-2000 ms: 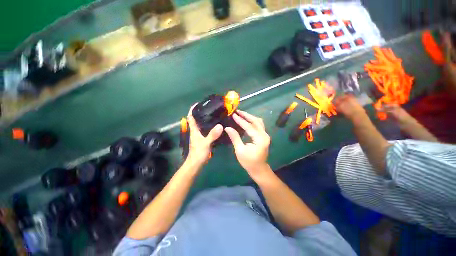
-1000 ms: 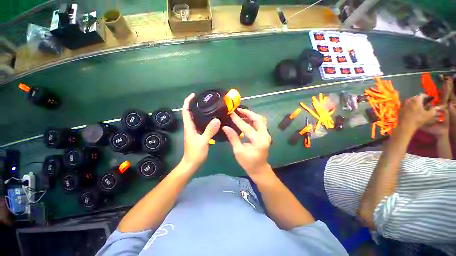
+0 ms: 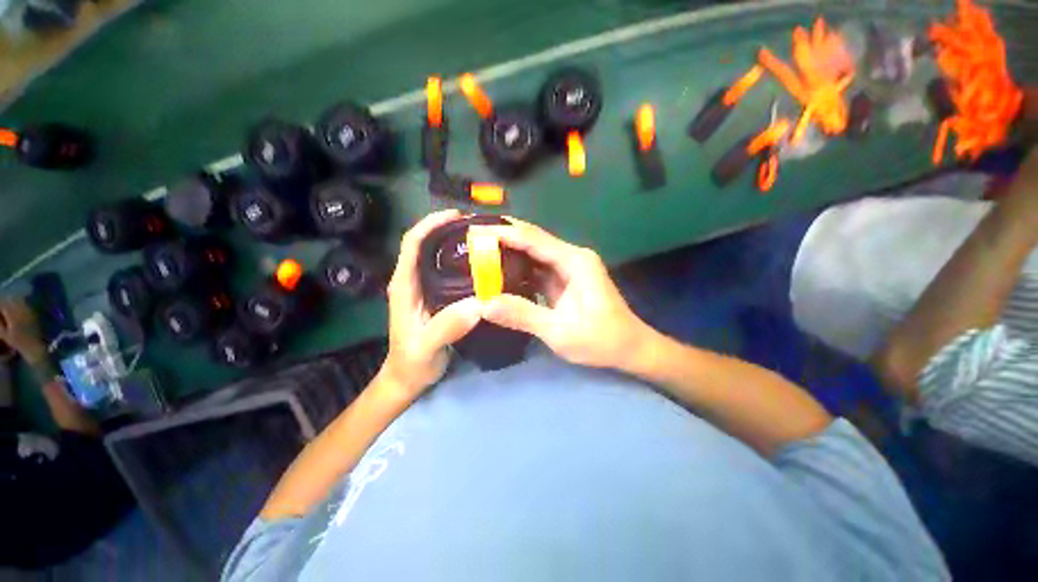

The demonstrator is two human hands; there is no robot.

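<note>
A black rounded speaker (image 3: 501, 343) is held close to my chest, its round end with a pale logo facing up. An orange strap (image 3: 486, 267) lies over its front face. My left hand (image 3: 423, 301) grips its left side and my right hand (image 3: 569, 298) grips its right side. Both thumbs press near the lower end of the orange strap. The speaker's underside is hidden.
Many black speakers (image 3: 337, 208) cluster at left. Two speakers (image 3: 511, 135) and several black strips with orange loops (image 3: 649, 146) lie ahead. Orange strips (image 3: 979, 80) are heaped at right. A grey crate (image 3: 216, 460) is below the bench; another person's arm (image 3: 43, 370) is at far left.
My hands have brought the speaker closer to my chest, and the orange strap now faces me at its front. The view has tilted down, and another person's arm has appeared at left.
</note>
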